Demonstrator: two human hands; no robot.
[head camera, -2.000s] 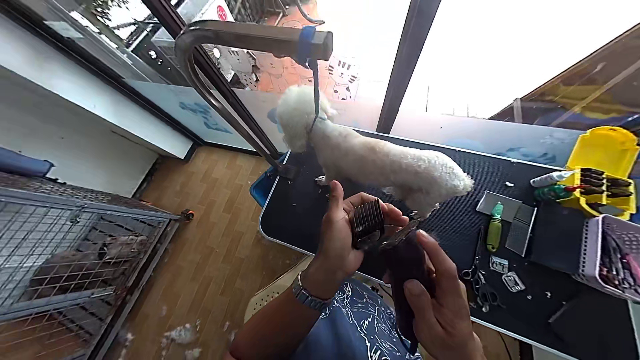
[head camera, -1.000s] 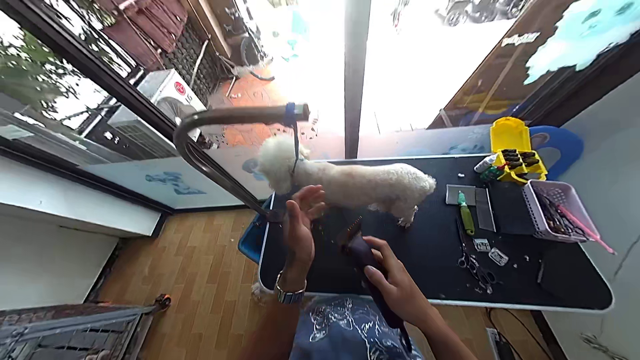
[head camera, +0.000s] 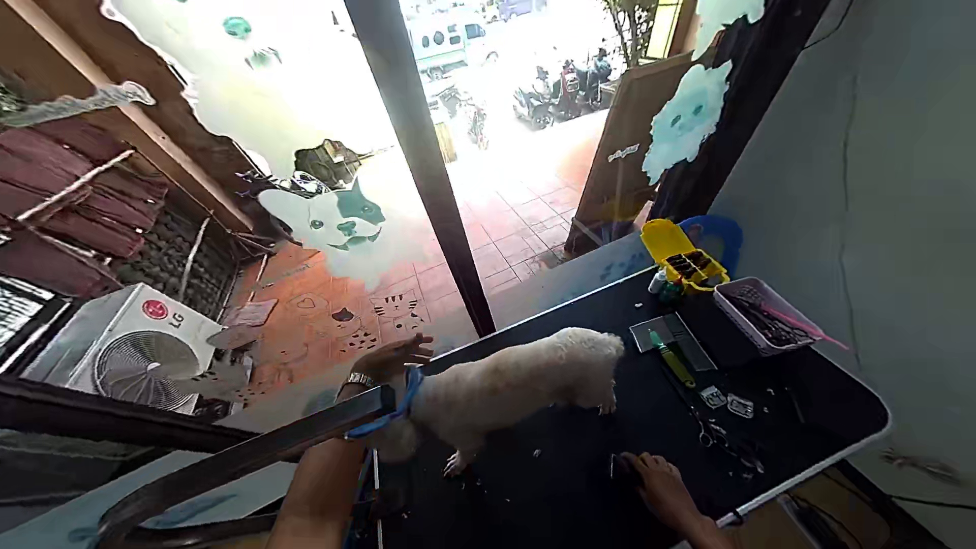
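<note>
A white, short-clipped dog (head camera: 511, 385) stands on the black grooming table (head camera: 564, 488), a blue strap (head camera: 400, 404) around its neck and the end of a metal grooming arm (head camera: 305, 427). Beyond the dog's head and neck is my left hand (head camera: 393, 357), fingers apart, with a metal watch band at the wrist; nothing shows in it. On the near side of the table, right of the dog's front legs, my right hand (head camera: 656, 480) is closed around a dark hair clipper (head camera: 624, 467), only partly visible. The dog's face is hidden.
On the table's right lie a green-handled tool (head camera: 675, 362), scissors (head camera: 709, 431), metal clipper blades (head camera: 740, 406), a pink basket (head camera: 762, 316) of tools and an open yellow case (head camera: 686, 259). Glass panels with a dark post (head camera: 427, 168) stand behind the table; a wall (head camera: 862, 191) is at right.
My left hand has moved from the near side of the dog to beyond its neck. The clipper in my right hand is now low over the table. The view has swung strongly.
</note>
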